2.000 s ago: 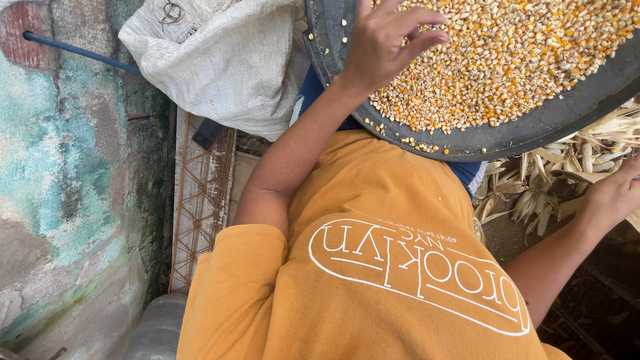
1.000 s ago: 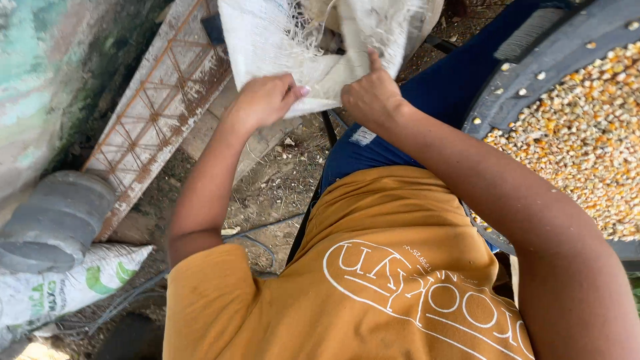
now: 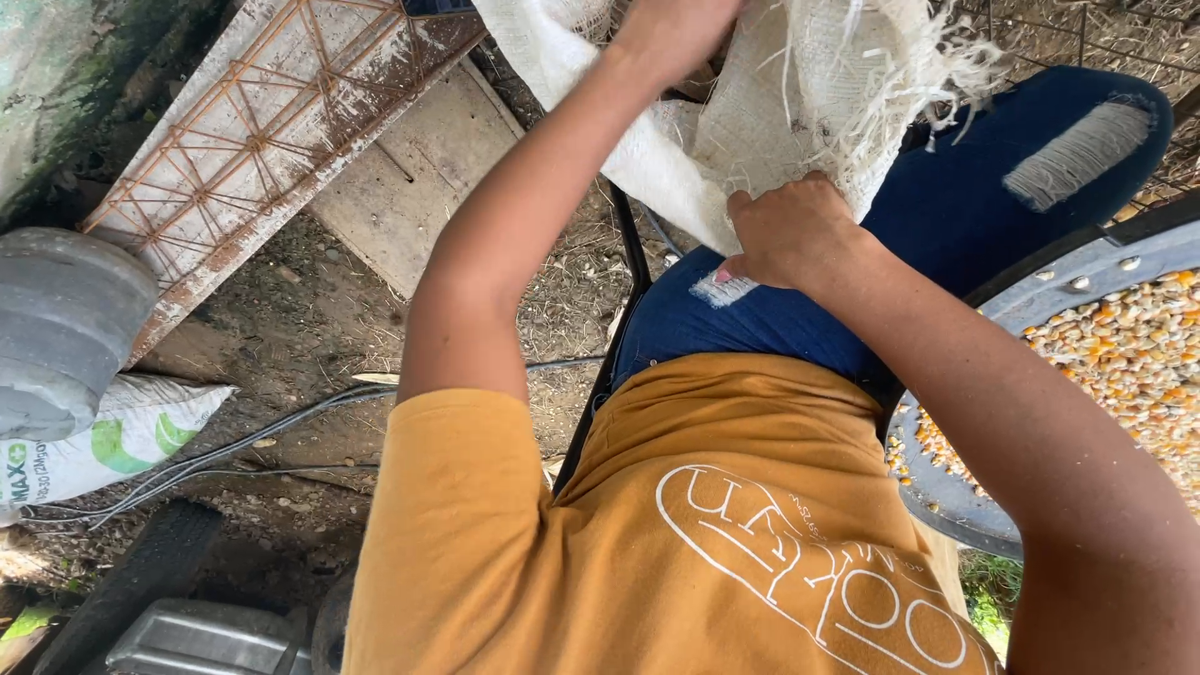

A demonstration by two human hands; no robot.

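Note:
A white woven sack (image 3: 787, 103) with a frayed rim stands open at the top, beside the jeans-clad legs. My left hand (image 3: 680, 33) reaches over into its mouth; the fingers are blurred and partly hidden, so what they hold cannot be told. My right hand (image 3: 792, 225) grips the sack's near rim between thumb and fingers, just above the thigh. A dark round tray (image 3: 994, 520) of loose corn kernels (image 3: 1125, 375) lies at the right, partly behind my right forearm.
At left are a rusty metal lattice (image 3: 253, 141), a grey plastic container (image 3: 70, 328) and a printed white bag (image 3: 141, 431). Black cables (image 3: 272, 436) run over the dirt ground. A black metal chair frame (image 3: 600, 375) is beside my hip.
Two seconds ago my right hand was away to the right and my left was over the corn. A second ago both held the sack's rim; my left hand has since moved into its mouth.

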